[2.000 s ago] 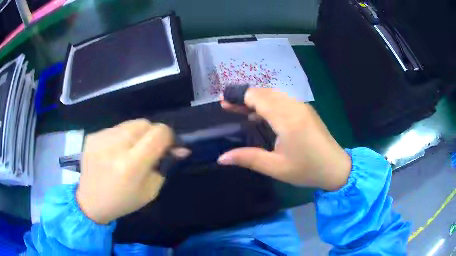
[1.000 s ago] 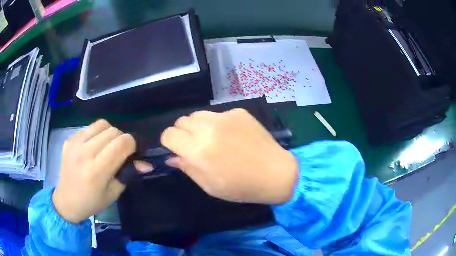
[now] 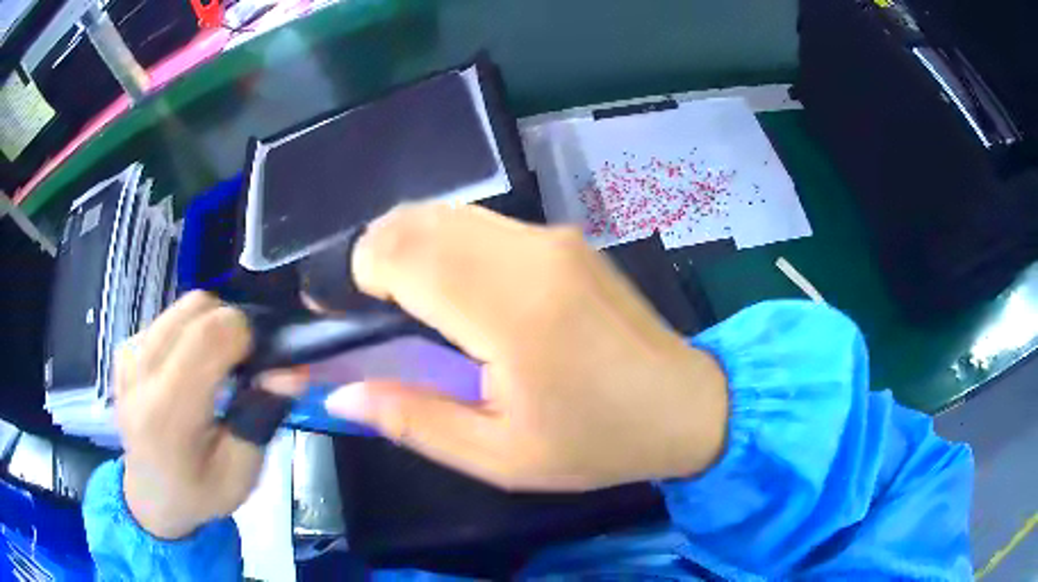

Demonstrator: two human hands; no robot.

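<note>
Both hands hold a dark, glossy tablet (image 3: 393,362) tilted up above a black foam tray (image 3: 478,517). Its face shows a purplish reflection, and its edge looks blurred. My left hand (image 3: 182,415) grips its left end, with a black cot on the thumb. My right hand (image 3: 546,352) grips it from the right, thumb on the near side and a black-cotted finger over the far edge. My right hand hides much of the tablet, and I cannot tell whether it is fully closed.
A dark panel with a white edge (image 3: 376,165) lies on a black tray behind. Stacked back covers (image 3: 97,301) stand left, by a blue bin (image 3: 207,233). A red-dot sheet (image 3: 672,176), a white stick (image 3: 799,280) and stacked black trays (image 3: 911,171) are right.
The tablet has been raised and tilted, so its reflecting face now shows. My right hand has opened wider around it, and the whole view has shifted, moving the bench items to the right.
</note>
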